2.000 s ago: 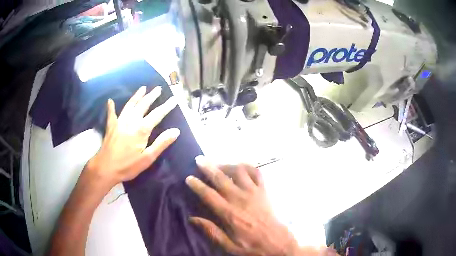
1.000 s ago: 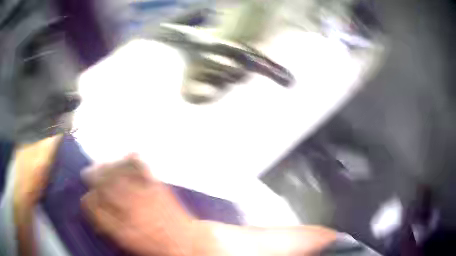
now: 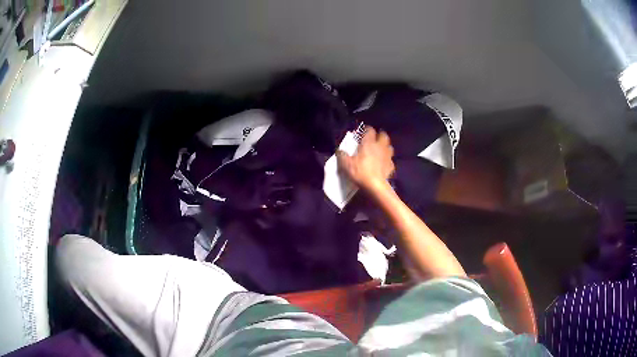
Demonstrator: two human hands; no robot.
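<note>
A heap of dark purple fabric panels (image 3: 293, 230) lies in front of me, with white printed sections among them. My right hand (image 3: 369, 159) reaches into the heap from the lower right. Its fingers rest on a white printed panel (image 3: 340, 183) with dark lettering at its top. The fingers are partly curled, but I cannot tell if they grip it. Another white panel with dark lettering (image 3: 447, 125) lies right of the hand, and a folded white panel (image 3: 241, 132) lies to its left. My left hand is not in view.
The white table edge with a printed ruler (image 3: 28, 265) runs down the left. My grey trouser leg (image 3: 140, 286) is below the heap. A red-orange bar (image 3: 510, 279) stands at the lower right. A brown box-like shape (image 3: 517, 167) is behind it. Purple striped cloth (image 3: 594, 317) is at the bottom right.
The view has swung right and down from the sewing machine to the fabric heap. My right hand has left the panel on the table and is at the heap. My left hand has gone out of view.
</note>
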